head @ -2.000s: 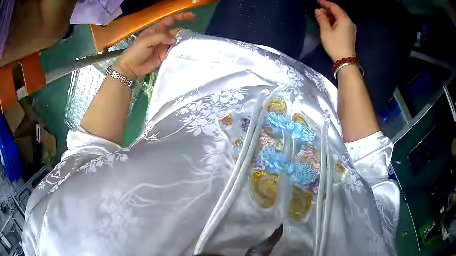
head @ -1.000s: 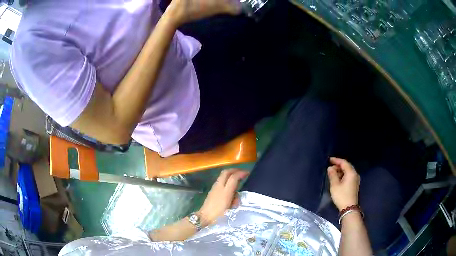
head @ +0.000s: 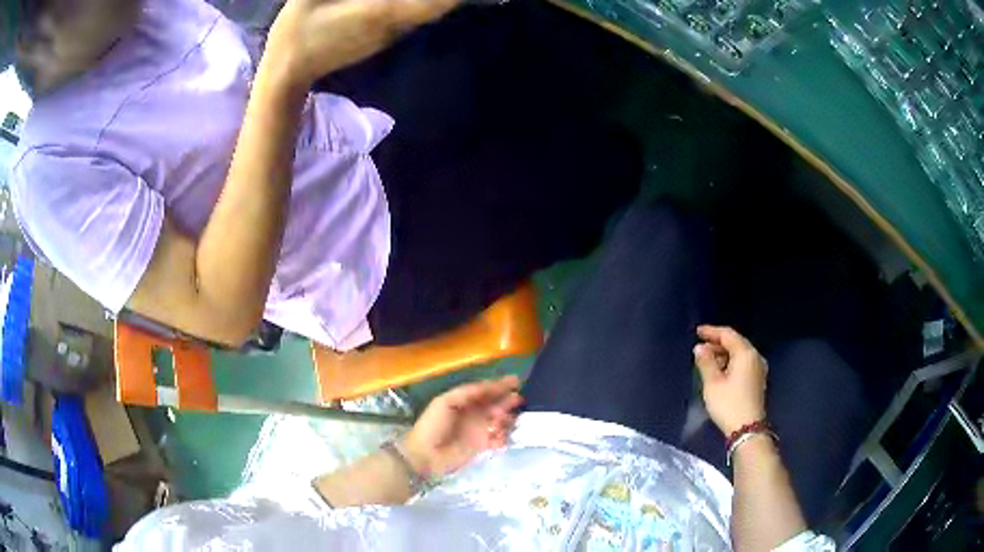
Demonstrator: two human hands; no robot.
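Note:
My left hand (head: 462, 426) is at the lower middle, beside the hem of my white top, palm partly up, fingers apart, holding nothing visible. My right hand (head: 736, 380) hangs over my dark trousers, fingers curled with thumb near the forefinger; I see nothing in it. A clear blister tray (head: 928, 81) with many pockets lies on the green bench at the upper right. Another clear tray (head: 734, 27) with small greenish pieces lies at the top edge, cut off by the picture.
The green bench (head: 793, 119) has a curved wood-coloured edge. A person in a lilac shirt (head: 324, 232) sits at the left on an orange chair (head: 432, 350). Clear plastic (head: 283, 447) lies below the chair. Blue items (head: 78, 474) and cardboard stand at far left.
The view has swung up from my lap to the neighbour and bench. Since one second ago, my left hand has turned and opened more. The neighbour appears further left; more of the bench trays shows.

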